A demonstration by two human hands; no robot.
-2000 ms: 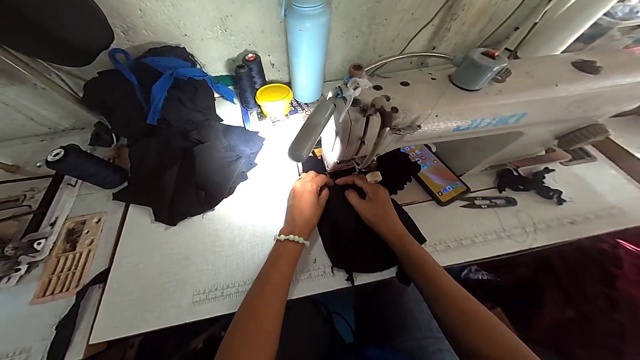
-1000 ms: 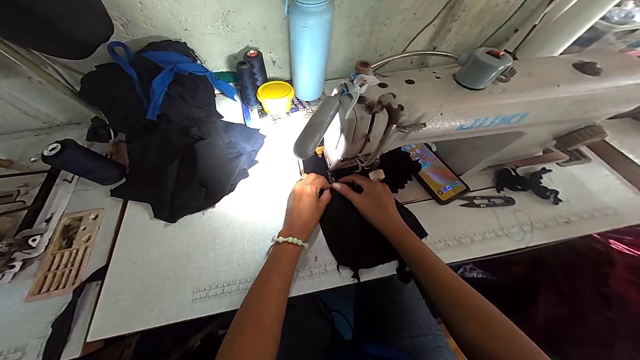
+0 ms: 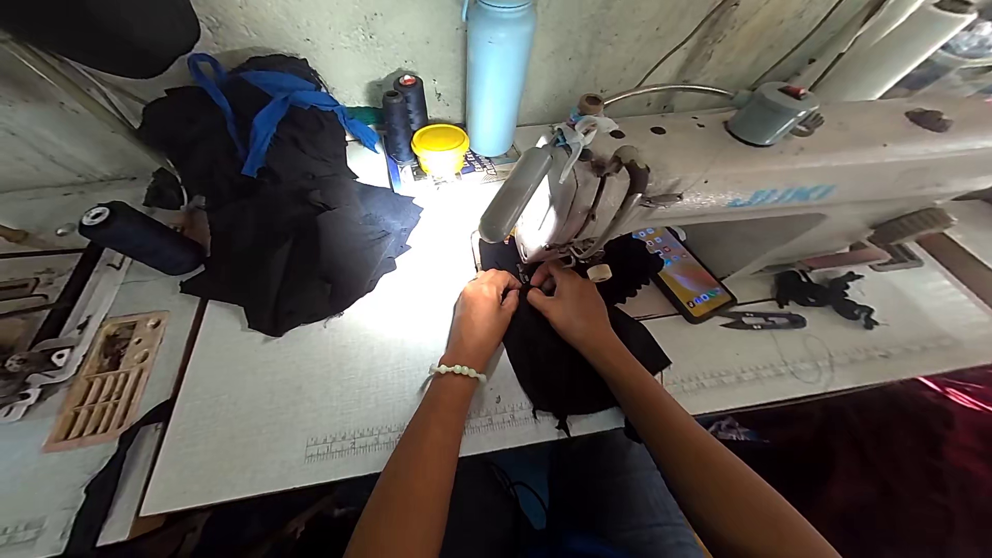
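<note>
A Juki sewing machine reaches in from the right, its head over a piece of black fabric. My left hand pinches the fabric's edge between thumb and fingers, just in front of the presser foot area. Close beside it, my right hand grips the same fabric with bent fingers. The needle and foot are mostly hidden by the machine head and my fingers. The fabric spreads toward me and hangs slightly over the table's front edge.
Left of the hands lies a pile of black fabric with a blue strip. Thread cones, a yellow-lidded tub and a blue bottle stand behind. Right are a phone, thread snips and black scraps.
</note>
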